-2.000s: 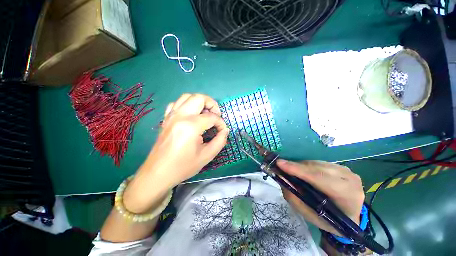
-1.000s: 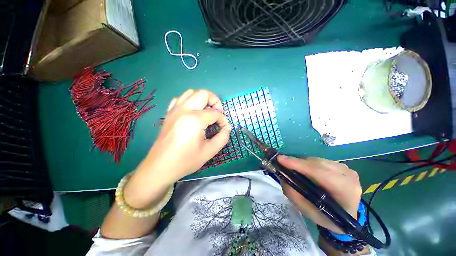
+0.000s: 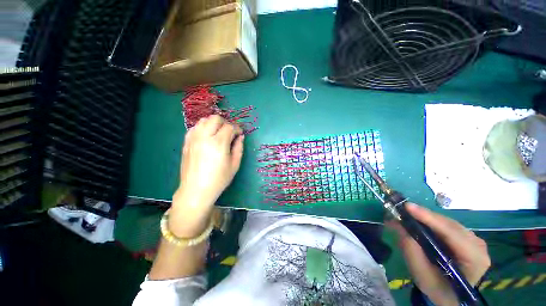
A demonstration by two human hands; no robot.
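The panel of small circuit boards (image 3: 347,167) lies on the green mat in front of me, with red wires sticking out leftward over its left half. My left hand (image 3: 211,152) is at the lower edge of the loose red wire pile (image 3: 200,103); its fingertips are bent down and partly hidden, so I cannot tell if they hold a wire. My right hand (image 3: 446,242) holds the black soldering iron (image 3: 432,246). The iron's tip and the thin prong beside it point at the right part of the panel.
An open carton (image 3: 206,51) with a dark smartphone (image 3: 142,37) stands at upper left, beside black racks (image 3: 90,101). A white cord loop (image 3: 294,85) lies on the mat. A black fan (image 3: 407,48) is at the top. A pale pot (image 3: 506,149) stands on a white sheet (image 3: 458,161) at right.
My left hand has left the panel and moved to the wire pile, uncovering the wired left half. The view has shifted left. My right hand still holds the iron over the panel.
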